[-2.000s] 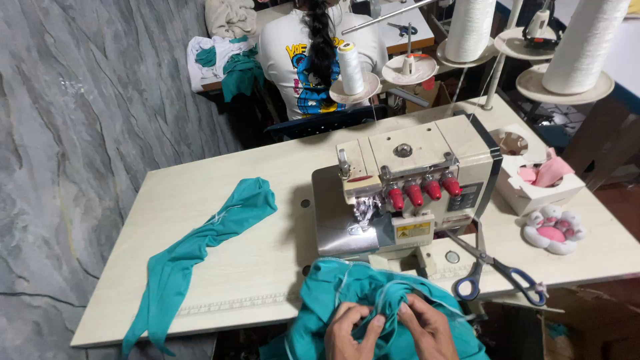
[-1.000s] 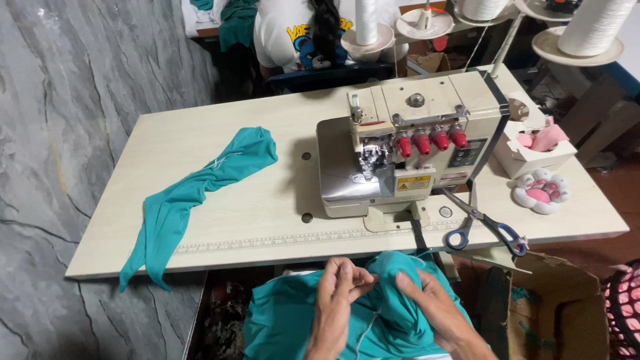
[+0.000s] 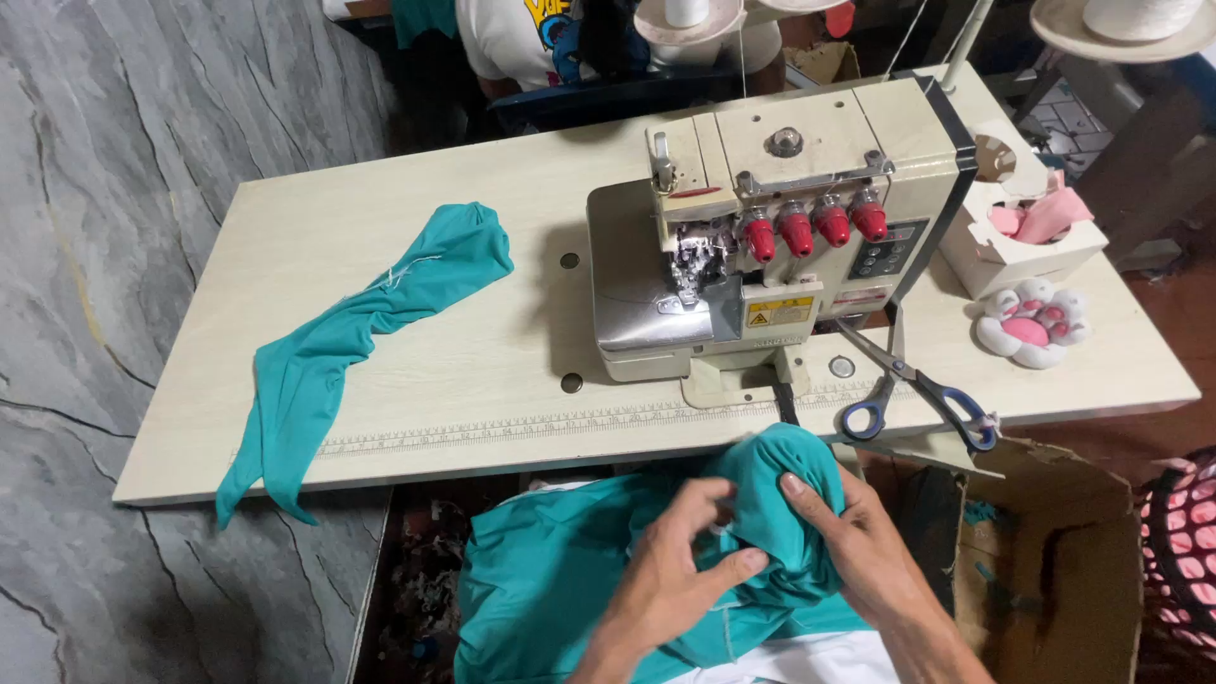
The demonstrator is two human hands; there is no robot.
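Teal fabric (image 3: 570,560) with white parts lies below the table's front edge, in front of me. My right hand (image 3: 864,541) grips a bunched part of it, thumb on top. My left hand (image 3: 679,570) is at the bunch's left side, thumb and fingers apart; whether its fingertips hold cloth is not clear. Just beyond the hands stands an overlock sewing machine (image 3: 788,209) with red tension knobs. Another teal piece (image 3: 380,313) with loose white threads lies on the table's left part, its pointed ends over the front edge.
Scissors (image 3: 898,366) lie right of the machine, handles at the table edge (image 3: 475,463). A white box (image 3: 1026,237) with pink cloth and a paw-shaped cushion (image 3: 1031,323) are farther right. A cardboard box (image 3: 1045,560) stands below. A person (image 3: 513,47) sits behind the table.
The bunched teal fabric was over the table's front edge two seconds ago; now it is mostly below it. My left hand has shifted from a pinch to spread fingers. The view has moved.
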